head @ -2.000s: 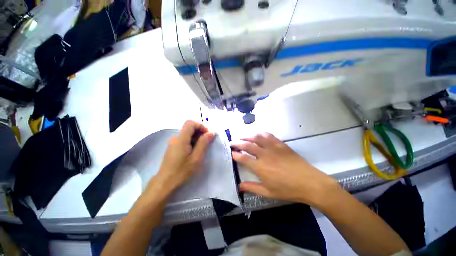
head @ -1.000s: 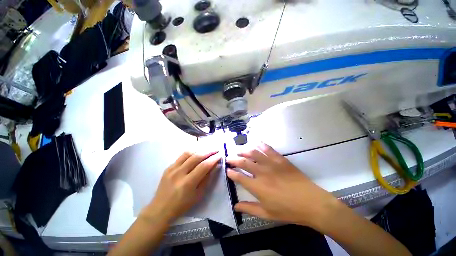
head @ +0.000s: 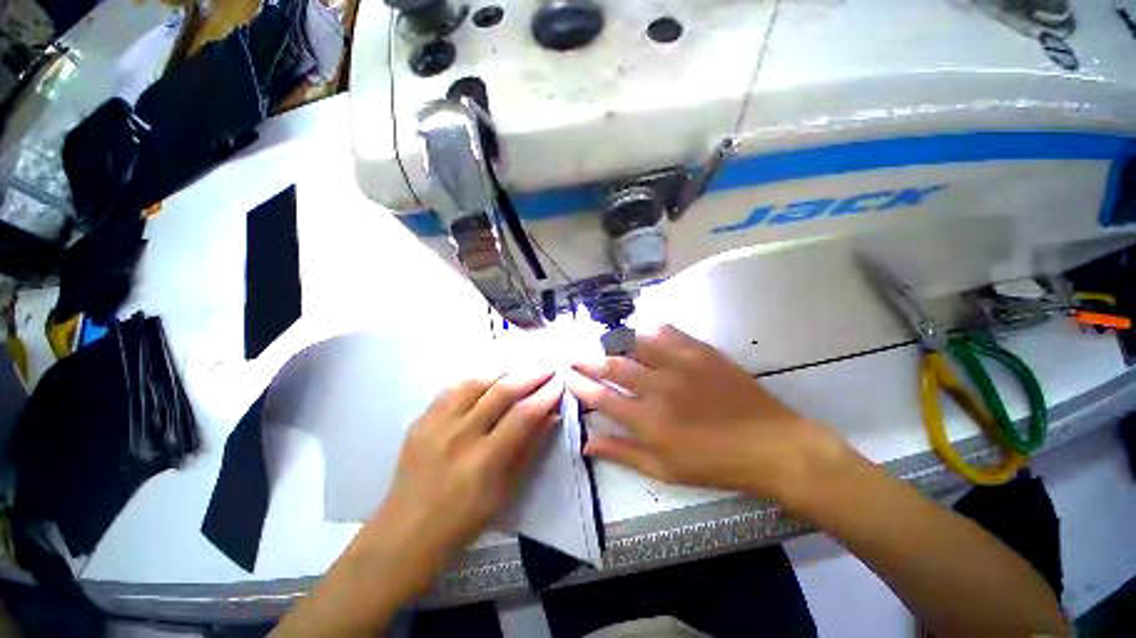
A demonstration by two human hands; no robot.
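A large cut panel, pale side up with a black edge folded over at its left, lies on the table in front of the sewing machine. My left hand presses flat on the panel just below the needle area. My right hand lies at the panel's right edge, its fingertips beside the black strip along that edge. The presser foot is washed out by bright light, so the needle and the cloth under it cannot be made out.
A black strip lies left of the machine. A black panel bundle sits at the left table edge. Scissors with yellow and green loops lie at the right, near an orange-tipped tool. Black pieces hang below the table edge.
Over the two seconds, my left hand has gone from pinching the panel to lying flat on it. Both hands are closer together near the needle area. The camera view has shifted too.
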